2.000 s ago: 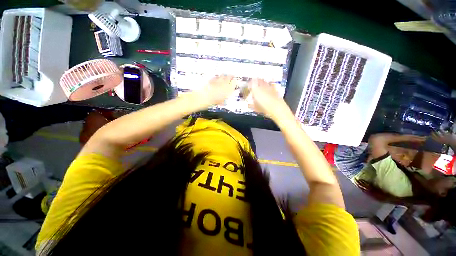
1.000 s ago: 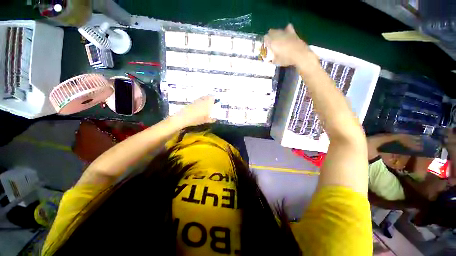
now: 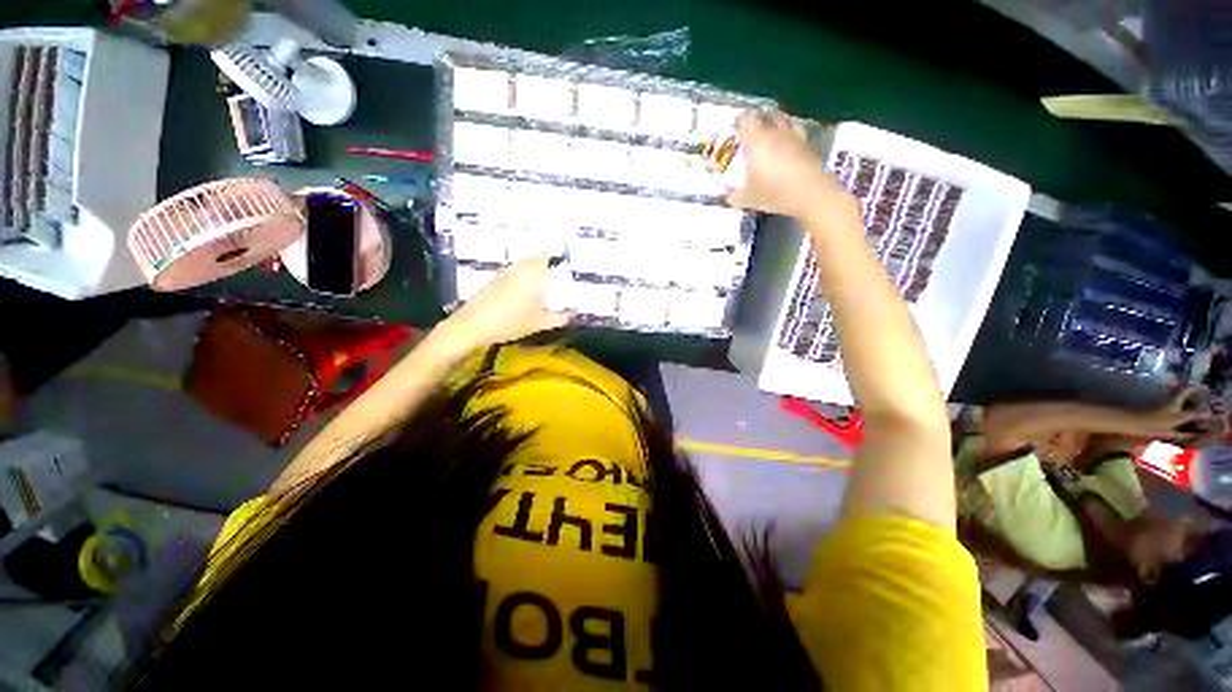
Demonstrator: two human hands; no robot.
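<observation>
A clear blister tray lies in front of me, its rows of pockets showing bright, overexposed white pieces. My right hand is over the tray's upper right corner. Its fingertips hold a small flat part, brown-gold in colour. My left hand rests at the tray's lower left, with its fingertips on or just above the lower pockets. Whether it holds a small part is too blurred to tell.
A white bin with rows of dark striped parts stands right of the tray; another white bin is far left. A pink fan, a black phone, a white fan and a red pen lie left. A person sits at right.
Both hands were together at the tray's lower middle two seconds ago, then moved apart. Since one second ago, my right hand has moved slightly down and the left slightly left.
</observation>
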